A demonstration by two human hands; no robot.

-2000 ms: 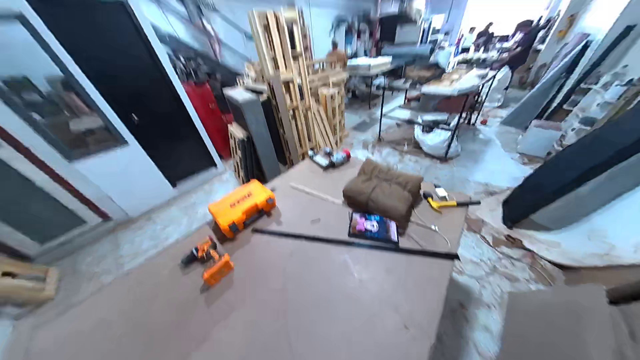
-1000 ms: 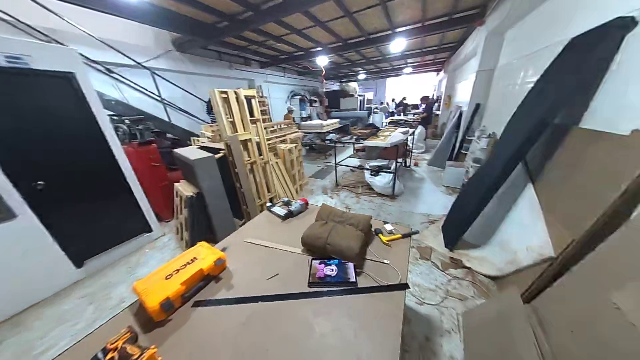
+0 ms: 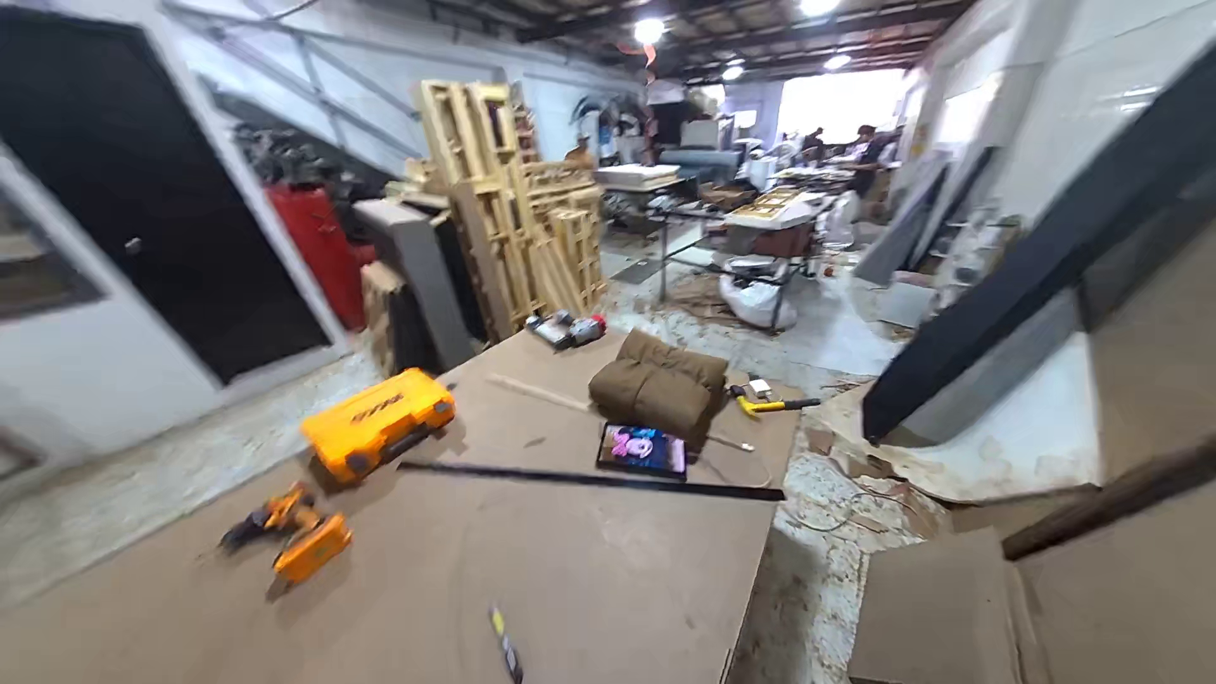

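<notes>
Neither of my hands shows in the head view. On the cardboard-brown worktop [image 3: 570,570] an orange cordless drill [image 3: 294,532] lies at the left, just below an orange tool case [image 3: 380,418]. A long thin black strip [image 3: 589,480] runs across the worktop. Above its right half lies a tablet [image 3: 642,450] with a lit screen, against a folded brown cloth bundle [image 3: 660,385]. A yellow-and-black hammer [image 3: 774,406] is to the right of the bundle. A slim yellow-and-dark tool [image 3: 504,641], blurred, lies near the bottom edge. A pneumatic nailer or stapler [image 3: 567,330] rests at the far corner.
Wooden frames [image 3: 513,209] and grey padded panels [image 3: 418,266] stand beyond the worktop at left. Cardboard sheets [image 3: 936,608] and a dark padded panel [image 3: 1026,247] are at the right. Scraps and a cable litter the floor [image 3: 826,570]. People stand in the far background.
The view has tilted down since one second ago, bringing the whole drill and the slim yellow-and-dark tool into sight.
</notes>
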